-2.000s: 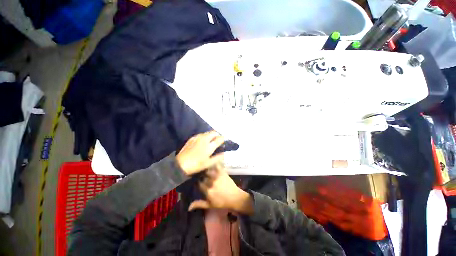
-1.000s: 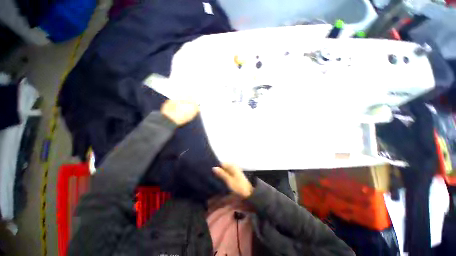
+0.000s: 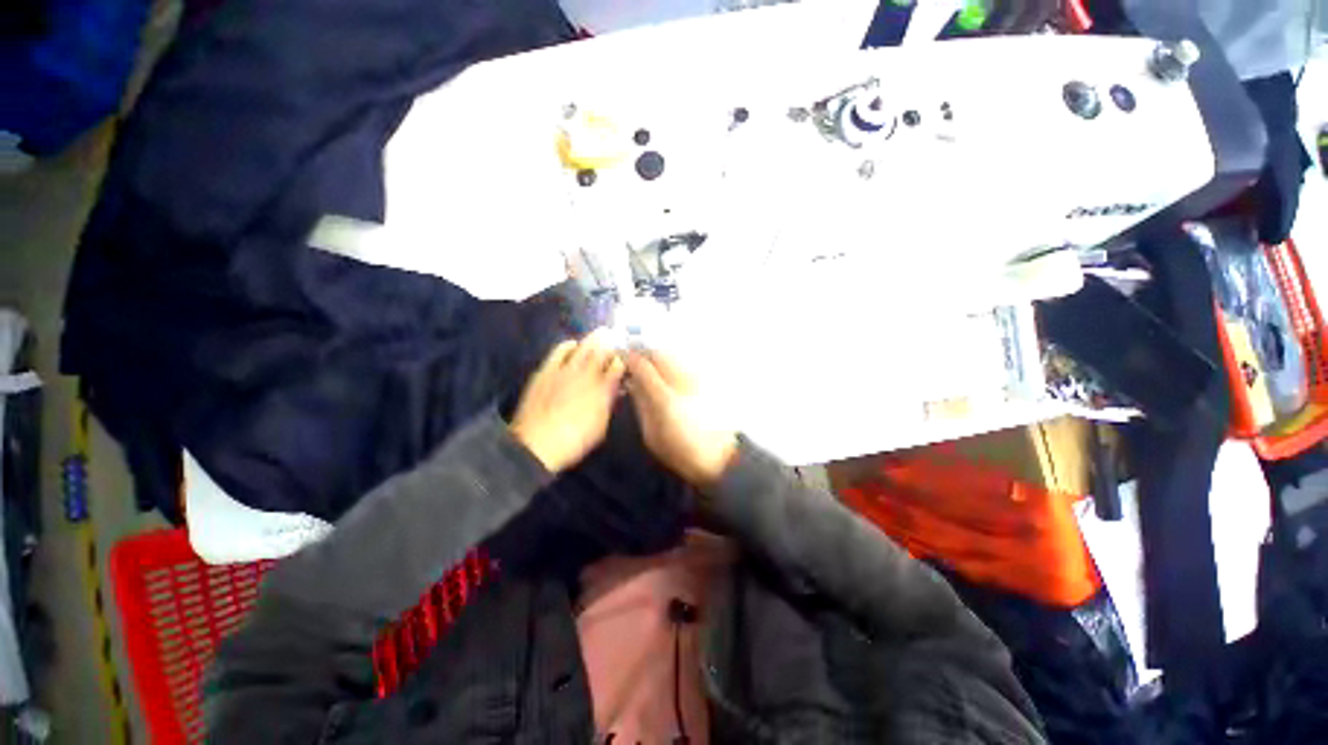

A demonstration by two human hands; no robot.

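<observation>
A dark navy garment (image 3: 291, 306) lies over the left part of the table and hangs down over my lap. Its edge is at the needle area of the white sewing machine (image 3: 932, 160). My left hand (image 3: 571, 403) and my right hand (image 3: 677, 415) are side by side just in front of the presser foot (image 3: 641, 291), fingertips close together on the cloth edge. The fingertips and the edge are washed out by glare, so the exact stitching point is hard to see.
A red basket (image 3: 175, 619) stands at the lower left below the table corner (image 3: 240, 517). An orange bag (image 3: 976, 524) and a cardboard box (image 3: 1063, 454) are under the table's right part. Dark strips (image 3: 1180, 510) hang at the right. Another red basket (image 3: 1289, 349) is at the far right.
Both hands have come together at the needle, the left moving right and the right moving up. The garment edge has moved to the presser foot. The view has shifted, with the machine now higher and further left.
</observation>
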